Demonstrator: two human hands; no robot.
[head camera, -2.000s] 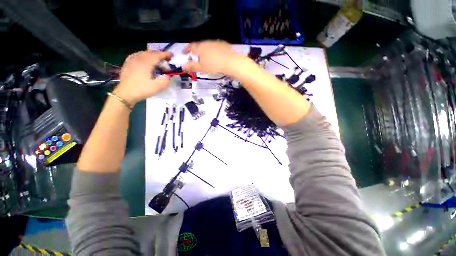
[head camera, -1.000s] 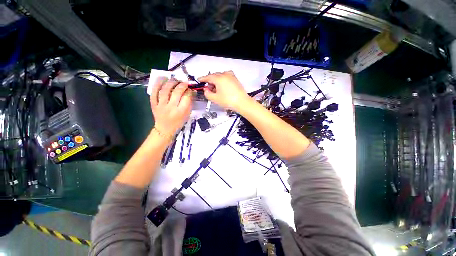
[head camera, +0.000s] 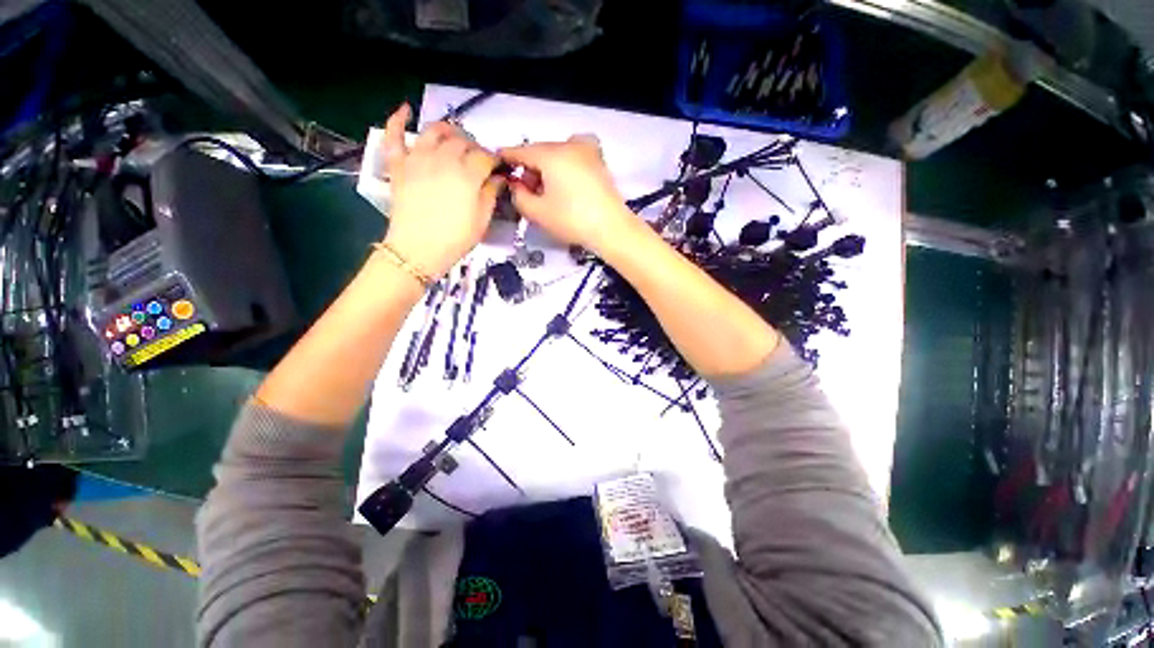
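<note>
My left hand (head camera: 440, 196) and my right hand (head camera: 566, 190) meet at the upper left of the white board (head camera: 608, 443). Their fingers close on a short piece of red wires (head camera: 524, 180) with a dark part beside it; the fingers hide most of it. The black wire harness (head camera: 509, 380) runs diagonally across the board from the hands to a black connector (head camera: 385, 510) at the lower left. Thin tie tails stick out from it. Small fixtures sit along it. Several black strips (head camera: 472, 323) and a small square black part (head camera: 506, 281) lie left of the harness.
A tangled pile of black clip ties (head camera: 747, 310) lies on the board's right. A blue parts bin (head camera: 763, 76) and a bottle (head camera: 958, 112) stand beyond the board. A boxy dark device (head camera: 190, 253) stands at left. A white block (head camera: 376, 168) is beside my left hand. Clear bags line both sides.
Both hands have come together over the red wires; my left hand has moved right and covers more of them. The camera view has also shifted.
</note>
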